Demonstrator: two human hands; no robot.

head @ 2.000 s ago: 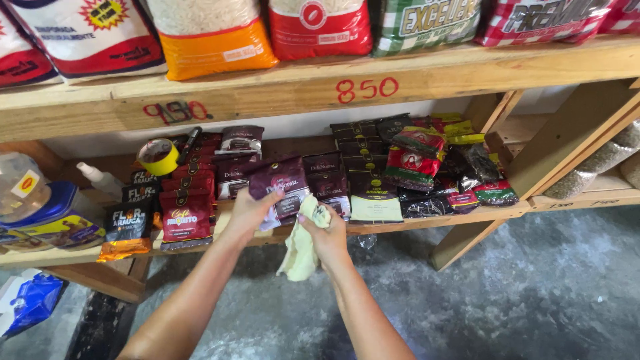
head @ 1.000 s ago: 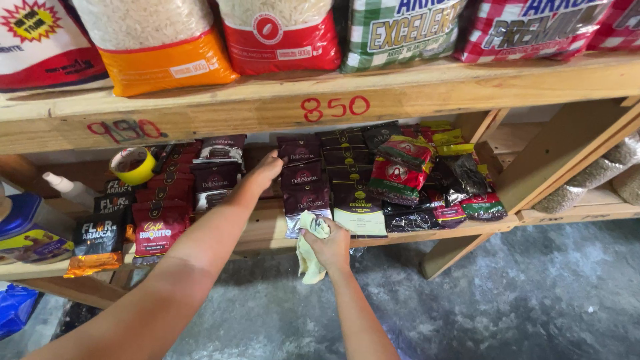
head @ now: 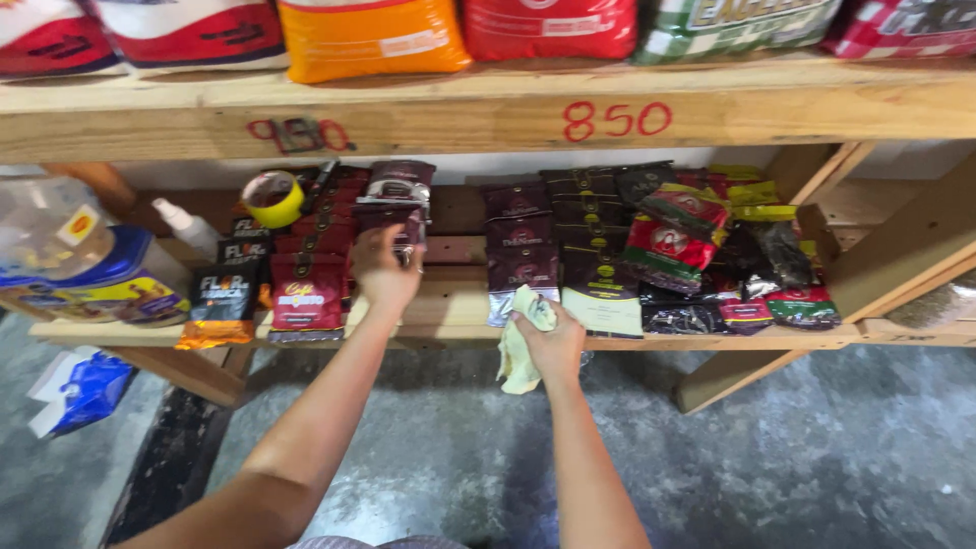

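My left hand (head: 386, 267) is at the dark maroon coffee packets (head: 396, 217) in the left-hand column; blur hides whether its fingers grip one. My right hand (head: 553, 335) holds a crumpled cream cloth (head: 520, 358) at the shelf's front edge, just below another column of maroon coffee packets (head: 522, 263). Bare shelf boards (head: 454, 293) show between the two columns. Red coffee packets (head: 307, 293) and black-and-orange packets (head: 221, 301) lie left of my left hand. Black-and-cream packets (head: 602, 290) lie beside the right column, with mixed red, green and black packets (head: 671, 244) farther right.
Yellow tape (head: 272, 200), a black marker (head: 320, 185) and a white spray bottle (head: 187, 229) sit toward the left rear. A blue-lidded tub (head: 137, 282) stands at far left. The upper wooden shelf (head: 457, 122) overhangs, bearing large bags (head: 374, 38). A blue package (head: 91, 393) lies on the floor.
My left hand has moved left from the right maroon column to the left one. The right hand stays low with the cloth. Two seconds ago, the left hand held a maroon packet near the cloth.
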